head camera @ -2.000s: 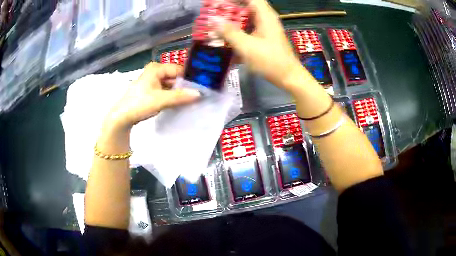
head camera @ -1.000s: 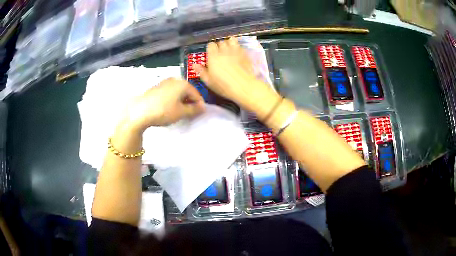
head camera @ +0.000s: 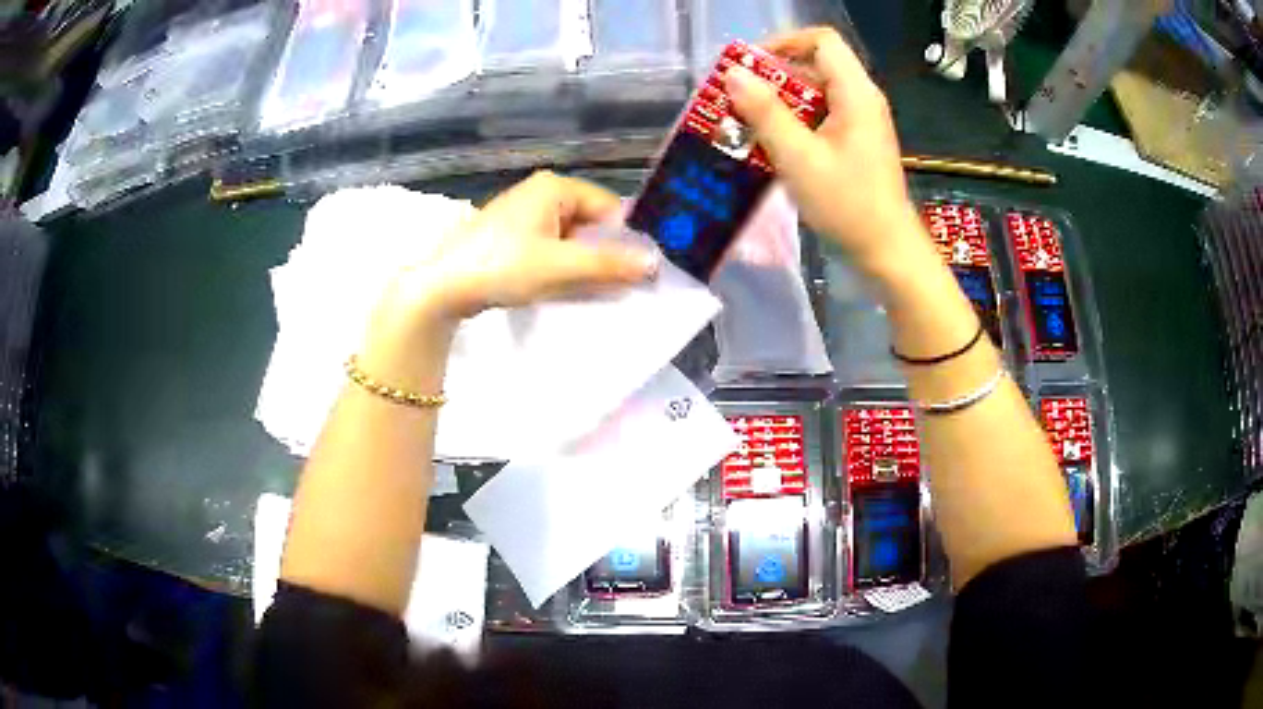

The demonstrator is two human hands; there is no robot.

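My right hand [head camera: 838, 153] holds a red-and-black keypad phone [head camera: 700, 194] by its keypad end, tilted, screen end pointing down-left. My left hand [head camera: 547, 249] pinches the mouth of a milky white protective bag [head camera: 610, 339] at the phone's screen end. Whether the phone's tip is inside the bag is hard to tell. Another white bag with a small printed mark [head camera: 603, 485] lies below it. A clear blister tray [head camera: 693, 609] holds bare phones [head camera: 887, 533] in several pockets and a bagged phone [head camera: 765, 298] in a back pocket.
A fanned stack of empty bags [head camera: 339, 333] lies left, partly under my left arm. More white bags [head camera: 450, 596] lie at the front left. Stacked trays of bagged phones [head camera: 416, 125] stand at the far side, behind a wooden strip [head camera: 983, 171]. A small fan-like object [head camera: 981, 35] is at the back.
My right hand has moved up from the tray's back row and now holds a bare phone. My left hand has a bag at its end. The bagged phone in the back pocket is now uncovered.
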